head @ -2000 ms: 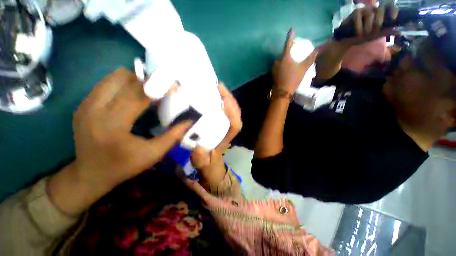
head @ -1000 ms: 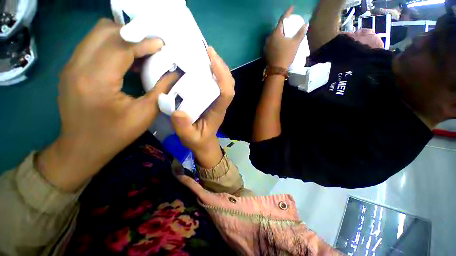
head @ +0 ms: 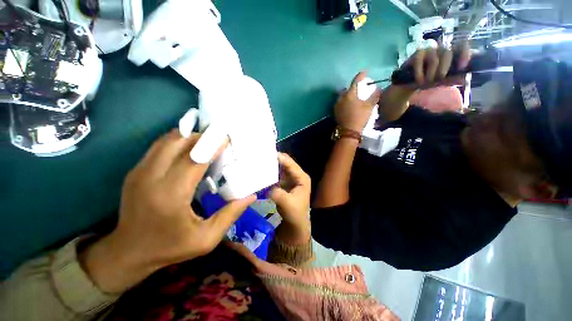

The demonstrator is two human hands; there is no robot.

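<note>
A white camera housing lies slantwise in front of me, its near end over the bench edge. A white antenna sticks out from its left side. My left hand holds the housing's left side, fingers at the antenna and thumb at the near end. My right hand is at the near right corner, a finger by the edge and the thumb apart from it; whether it grips is unclear. A white mounting bracket is at the housing's far end.
Open units with circuit boards stand at the far left of the green bench. A small black box is at the back. A worker in black holds a screwdriver and white camera at right. A blue item is below the edge.
The housing's near end has moved down and right and turned. My left hand has moved down, its thumb from the slot to the near end. My right hand has shifted lower, its thumb off the face.
</note>
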